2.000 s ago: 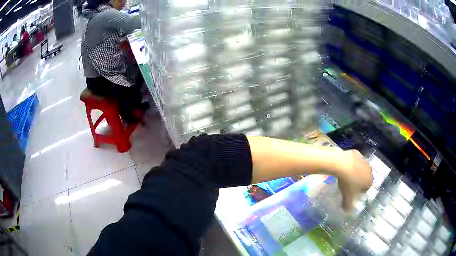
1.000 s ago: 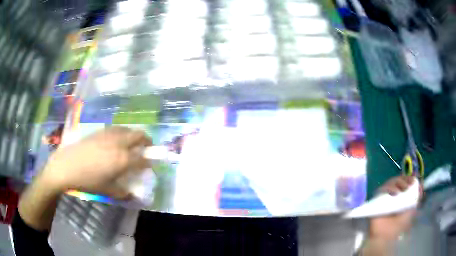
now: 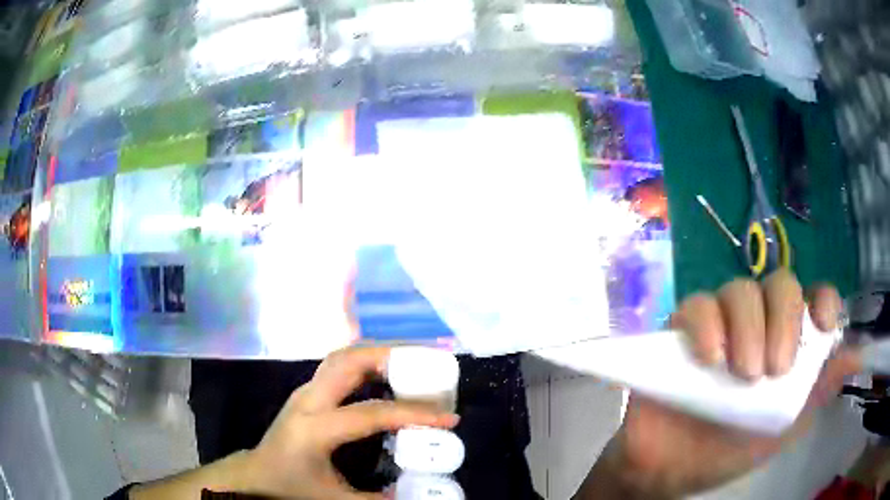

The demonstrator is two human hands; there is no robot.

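My left hand (image 3: 327, 425) is over the dark lap covering at the bottom centre. It holds three white plastic units (image 3: 427, 450) in a column, their oval ends facing up; the lowest is partly cut off by the frame edge. My right hand (image 3: 747, 332) is at the lower right, its fingers closed around a white piping bag (image 3: 732, 391). The bag's narrow tip points left, towards the units, and is apart from them.
A blister tray with white units (image 3: 420, 24) lies at the top. A white paper sheet (image 3: 498, 215) lies on the printed sheeting (image 3: 83, 225). Scissors (image 3: 759, 215), a thin stick (image 3: 718, 220) and a clear plastic box (image 3: 698, 39) are on the green mat (image 3: 698, 137).
My left hand has moved right and down, from the sheeting to over the lap, now with three units showing. My right hand has turned the bag's tip further left. The view has shifted.
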